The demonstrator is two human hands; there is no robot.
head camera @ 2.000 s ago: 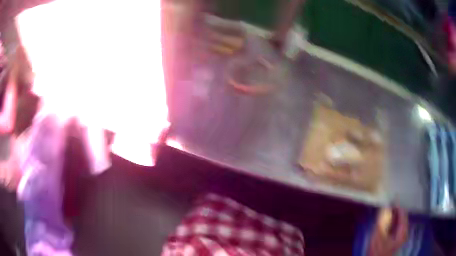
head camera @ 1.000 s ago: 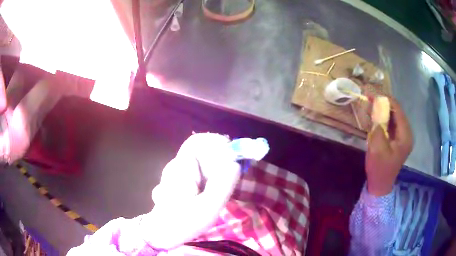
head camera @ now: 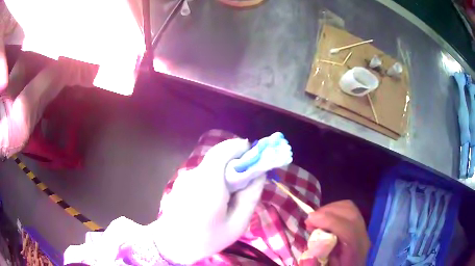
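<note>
My left hand [head camera: 208,208], in a white glove washed out by glare, is shut on a light-blue moulded part [head camera: 263,156] above the checked lap. The part's knobbly end points up and right. My right hand [head camera: 338,234], bare with pale yellow finger cots, holds a thin tan stick [head camera: 294,194]. The stick's tip is close to the underside of the part near a small dark-blue spot; whether it touches is not clear. A white round cup [head camera: 359,81] stands on the cardboard pad [head camera: 333,39].
Swab sticks [head camera: 352,46] and two small caps [head camera: 394,69] lie on the pad. More light-blue parts [head camera: 463,124] lie at the bench's right. A blue crate [head camera: 383,208] of parts stands below the bench. A glaring white panel [head camera: 83,31] is at upper left, with a dark post beside it.
My right hand has moved from the cup down and left to the part, with the stick. My left hand has turned the part so its broad face shows.
</note>
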